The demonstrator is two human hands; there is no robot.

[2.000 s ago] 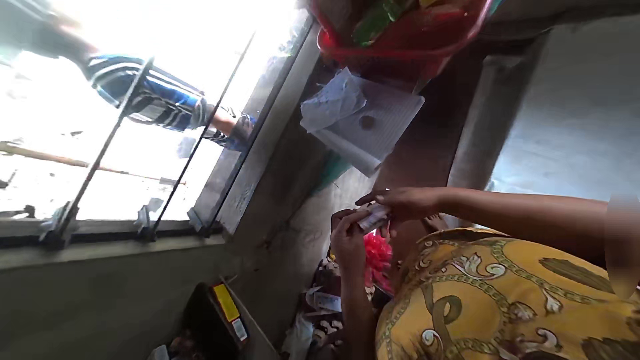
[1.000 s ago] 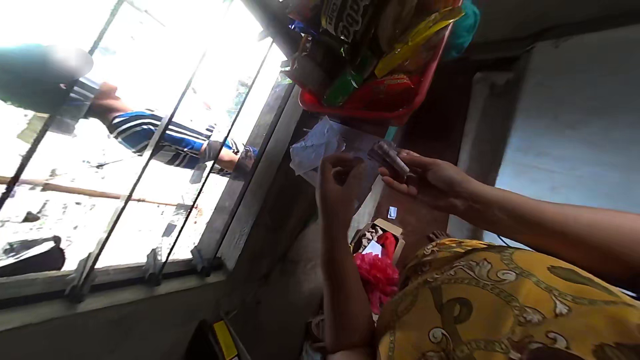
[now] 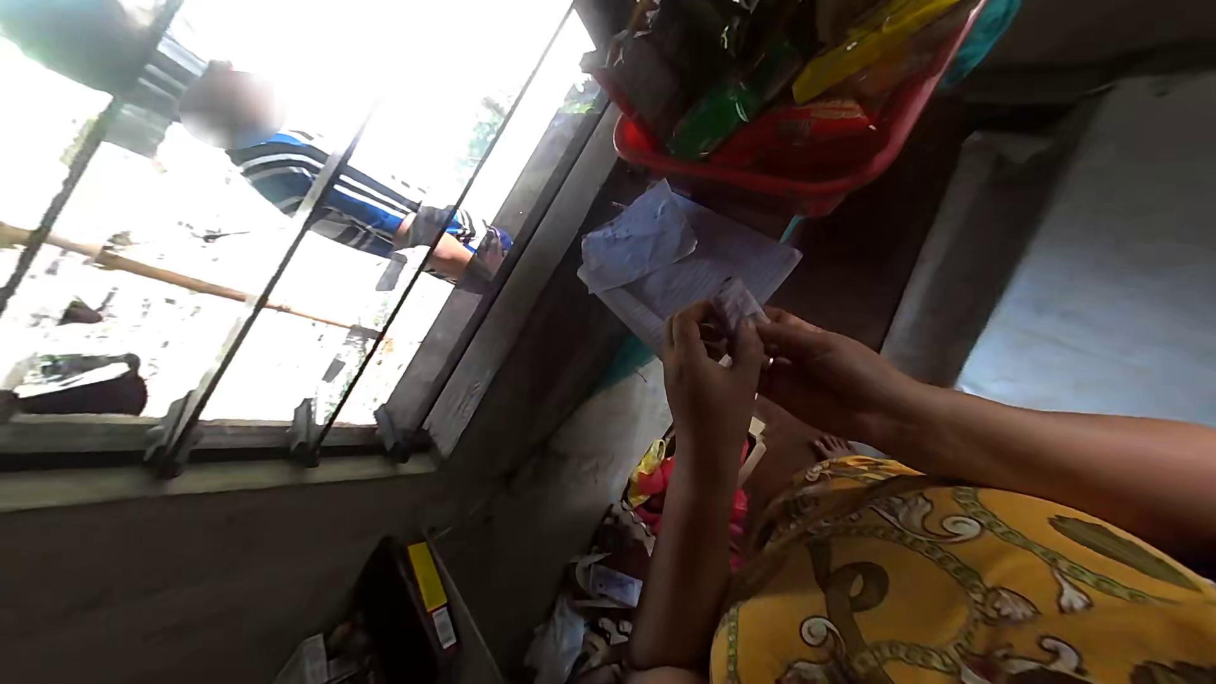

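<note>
Both of my hands meet in the middle of the view around a small, pale folded paper or packet (image 3: 739, 304); its exact kind is unclear. My left hand (image 3: 711, 366) pinches its lower left side between thumb and fingers. From the right, my right hand (image 3: 822, 366) grips its lower edge, with the fingers partly hidden. Just beyond the hands lie a lined sheet of paper (image 3: 731, 256) and a crumpled white paper (image 3: 641, 242) on top of it.
A red plastic basket (image 3: 817, 185) of packets stands beyond the papers. At left is a barred window (image 3: 285, 256), with a person in striped clothing outside. A dark box with a yellow label (image 3: 427, 578) stands low, near bags and red material (image 3: 655, 484) below my left forearm.
My left hand, apart from the small item a second ago, has come back to it beside my right hand. The person outside has shifted.
</note>
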